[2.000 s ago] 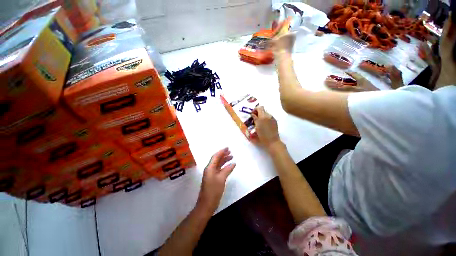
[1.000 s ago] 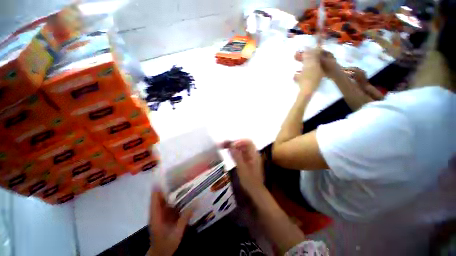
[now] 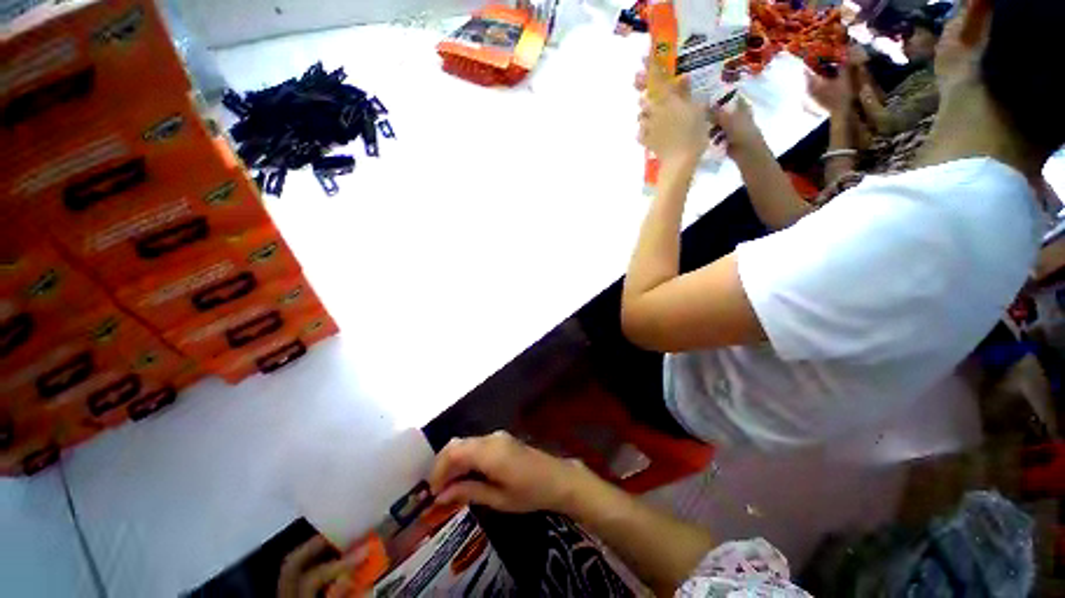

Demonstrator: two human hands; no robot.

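Note:
An open retail carton (image 3: 434, 565) is low in the picture near my lap, cut off by the bottom edge. Its white top flap (image 3: 362, 485) stands up, and small orange flaps show below it. My left hand (image 3: 318, 568) holds the carton's left side, partly cut off and hidden by it. A black plastic handle (image 3: 411, 502) lies across the opening at the flap's base. My right hand (image 3: 496, 470) pinches the handle's right end.
The stack of finished cartons (image 3: 140, 222) stands at left, with the handle pile (image 3: 306, 123) beyond it. Orange flat cartons (image 3: 496, 44) lie at the back. A person in a white shirt at right holds another carton (image 3: 701, 58).
The carton in my hands has moved down towards my lap. The black handle now shows at its flap. The neighbour has raised a carton.

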